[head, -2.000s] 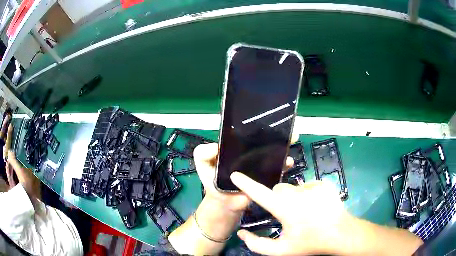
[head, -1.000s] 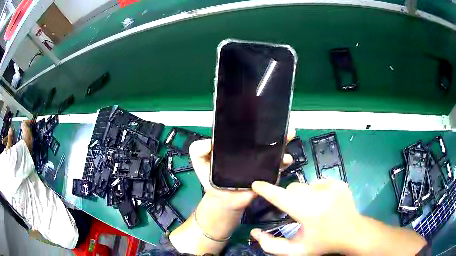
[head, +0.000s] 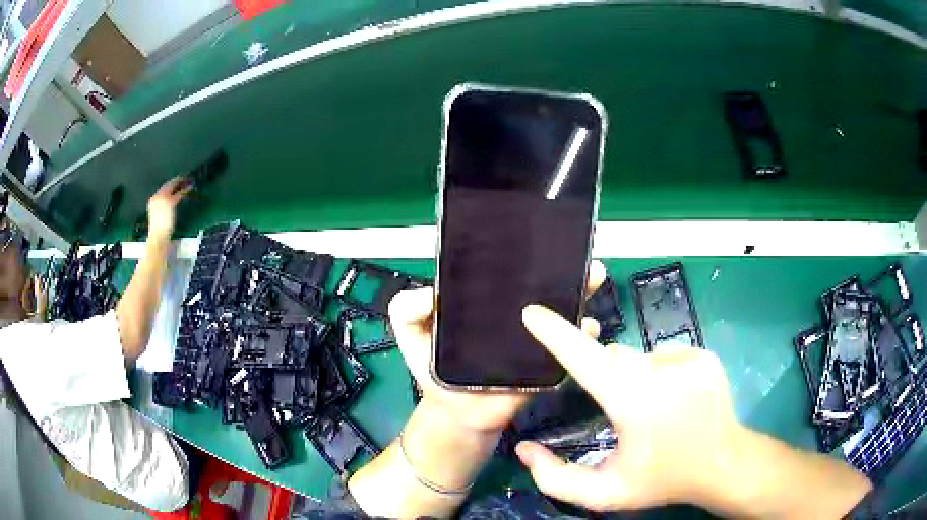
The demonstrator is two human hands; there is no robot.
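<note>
A smartphone (head: 513,244) with a dark screen and a pale clear edge is held upright in the middle of the view. My left hand (head: 447,416) grips its lower part from behind, with the thumb at the left edge and fingertips at the right edge. My right hand (head: 651,427) has its index fingertip on or just over the lower screen; contact cannot be told. Its thumb is apart, and I see nothing held in it. Black housings partly show behind the hands.
A heap of black housings (head: 269,345) lies on the left of the green bench. A single housing (head: 666,310) and a smaller pile (head: 852,355) lie on the right. Housings lie on the green belt beyond the white strip (head: 712,241). Another person's arm (head: 147,289) reaches in at the left.
My right index finger has moved up over the screen. The other person's arm has reached out to a housing on the belt. The belt housing on the right has shifted rightward.
</note>
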